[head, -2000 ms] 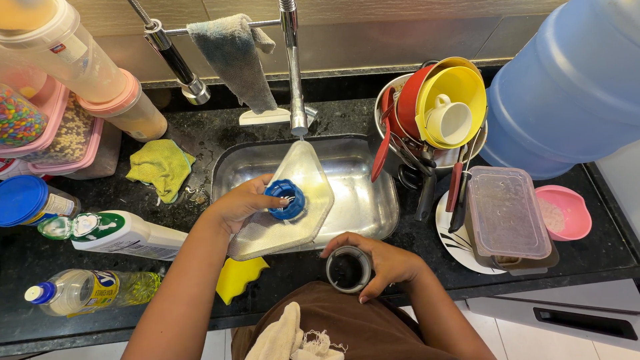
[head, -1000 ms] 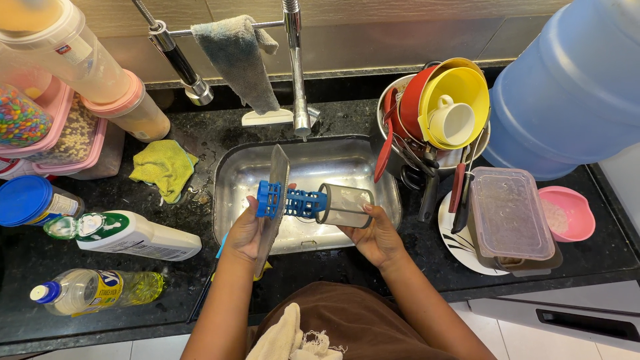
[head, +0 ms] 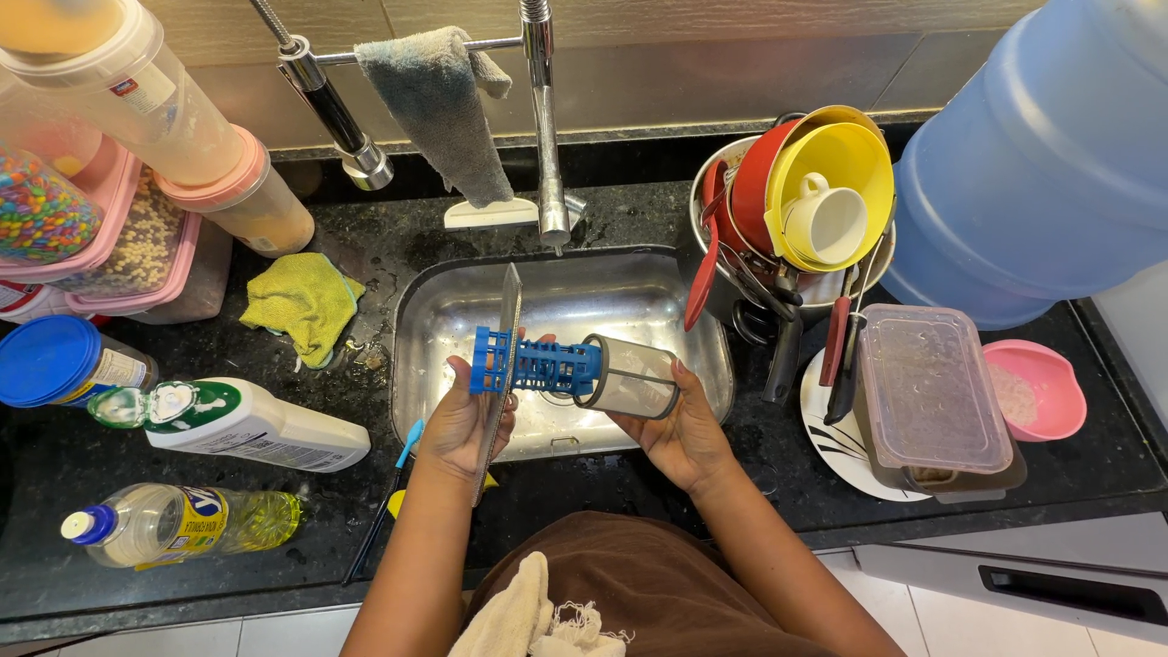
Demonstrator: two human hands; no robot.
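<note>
Over the steel sink [head: 566, 274], my left hand [head: 464, 424] holds a flat metal filter plate [head: 500, 401], seen nearly edge-on. A blue plastic cage-like filter part [head: 547, 367] passes through the plate, with its wider ring on the left side. My right hand [head: 680, 424] grips a cylindrical mesh filter cup [head: 634, 376], tilted, its open rim facing left. The right end of the blue part meets or enters that rim. Some fingers of both hands are hidden behind the parts. The chrome faucet [head: 552, 201] hangs over the sink's back edge.
Left of the sink lie a yellow-green cloth [head: 306, 306], a white bottle [head: 265, 429], a dish soap bottle [head: 196, 525] and a thin brush [head: 383, 502]. On the right are a pot of dishes [head: 712, 173], a lidded plastic container [head: 935, 388], a pink bowl [head: 1040, 383] and a large blue water jug [head: 1013, 173].
Two seconds ago the plate lay face-up in my left hand, and the mesh cup was lower, near the counter's front. The plate has turned edge-on, and the cup has come up against the blue part.
</note>
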